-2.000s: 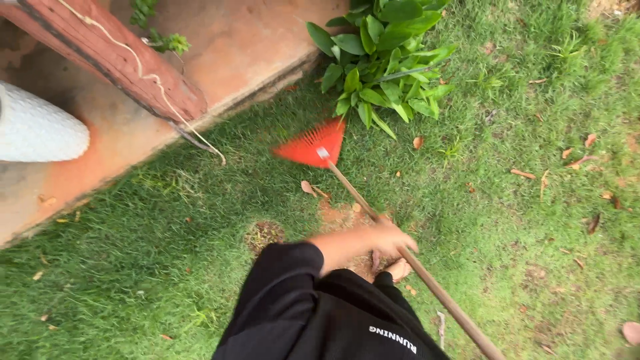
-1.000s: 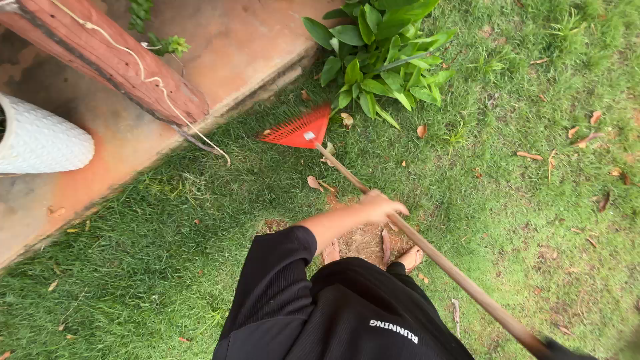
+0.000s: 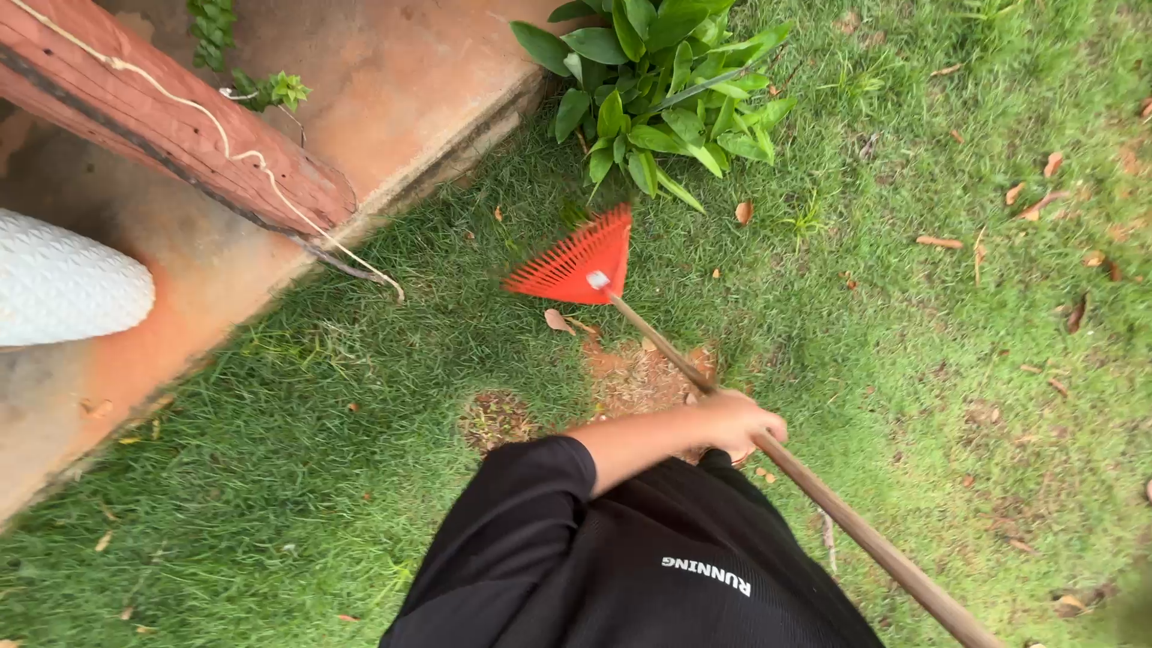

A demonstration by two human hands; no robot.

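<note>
My left hand (image 3: 742,425) is closed around the wooden handle of a leaf rake, with the bare forearm reaching in from a black sleeve. The handle (image 3: 868,531) slants from the lower right edge up to an orange-red fan-shaped rake head (image 3: 585,261). Its tines point to the upper left, over the grass, just below a broad-leaved green plant (image 3: 661,99). A pale brown dry leaf (image 3: 558,321) lies on the grass just below the rake head. My right hand is outside the view.
A raised concrete edge (image 3: 441,157) borders the grass at upper left. On it stand a red wooden post (image 3: 180,117) with a cord hanging down, and a white textured pot (image 3: 67,279). Dry leaves (image 3: 1044,205) are scattered over the lawn at right. Bare soil (image 3: 639,378) shows near my hand.
Since a second ago, the rake head and my left hand have moved down and to the right, toward my body. My feet, seen then, are now mostly hidden.
</note>
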